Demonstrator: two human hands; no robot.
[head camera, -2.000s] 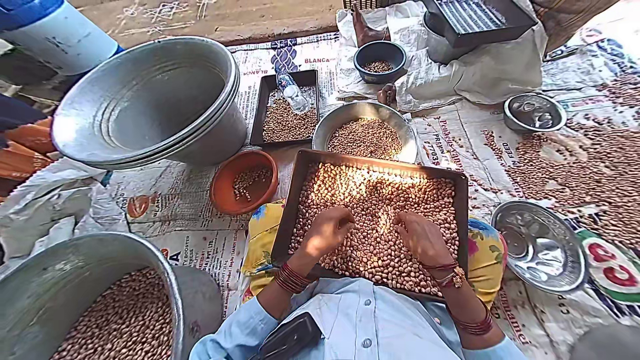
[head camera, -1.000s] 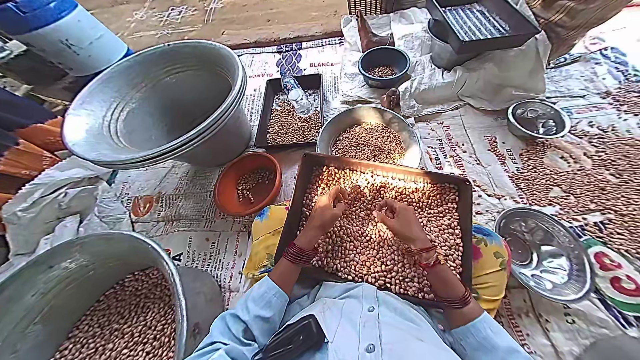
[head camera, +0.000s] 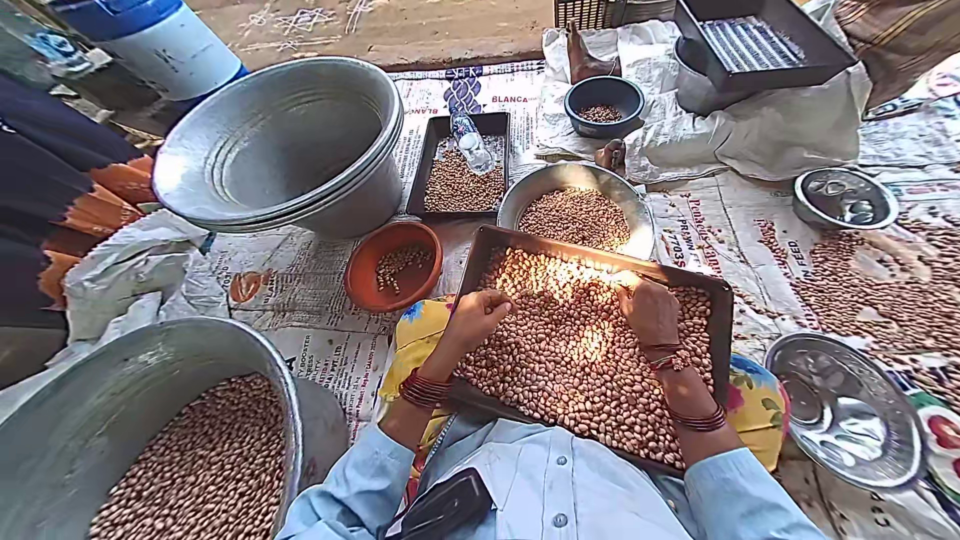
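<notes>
A dark rectangular tray (head camera: 718, 337) rests tilted on my lap, filled with brown nuts or seeds (head camera: 562, 360). Over its left part is my left hand (head camera: 480, 319), fingertips pinched together; whether a nut is between them is too small to tell. My right hand (head camera: 651, 307) is above the tray's upper right, fingers curled, its fingertips lost in bright sunlight. Just beyond the tray stands a metal basin (head camera: 641, 217) of the same nuts. An orange bowl (head camera: 360, 281) with a few nuts sits to the left of the tray.
Stacked metal tubs (head camera: 360, 187) stand at left, above a large pot (head camera: 289, 405) of nuts. A second tray (head camera: 415, 199) holds nuts and a plastic bottle (head camera: 474, 146). Another person's foot (head camera: 589, 60) is near a dark bowl (head camera: 605, 86). Metal dishes (head camera: 892, 420) and spread nuts lie right.
My hands have moved farther apart over the tray, the left toward its left edge and the right toward its right side. The bowls and basins have stayed in place.
</notes>
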